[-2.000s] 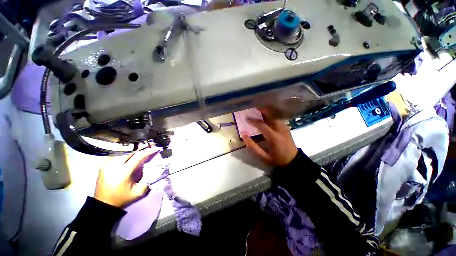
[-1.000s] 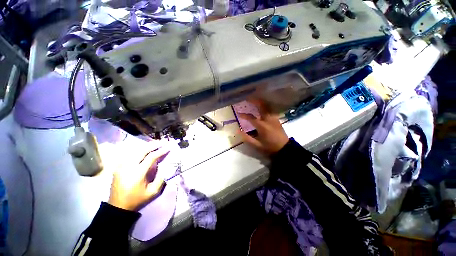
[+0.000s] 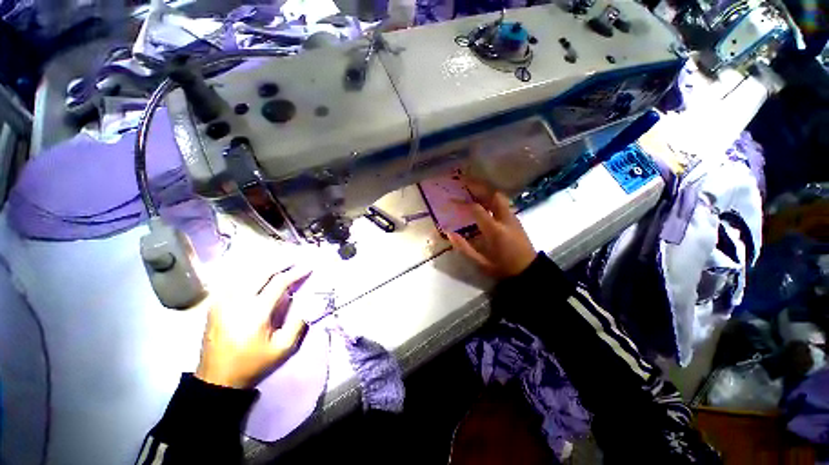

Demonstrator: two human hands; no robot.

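My left hand (image 3: pixel 250 331) lies on a smooth lilac panel (image 3: pixel 293 390) at the table's front edge, fingers toward the needle area, partly washed out by light. A crinkled purple piece (image 3: pixel 374 371) hangs over the edge right of it. My right hand (image 3: pixel 495 238) rests its fingers on the pink-mauve phone (image 3: pixel 445 207) lying under the machine arm. The presser foot and needle (image 3: pixel 338 238) are just above and right of my left fingertips. Whether my left fingers pinch the cloth is hard to see.
The long cream machine head (image 3: pixel 436 86) spans the view. A white lamp (image 3: pixel 170 265) stands left of the needle. Lilac panels (image 3: pixel 100 186) are stacked at left. A small dark slim item (image 3: pixel 380 218) lies left of the phone. White and purple cloth (image 3: pixel 714 245) hangs at right.
The camera view has shifted, showing more of the left stack. My right hand stays at the phone, with its fingers slightly moved. My left hand stays on the lilac panel.
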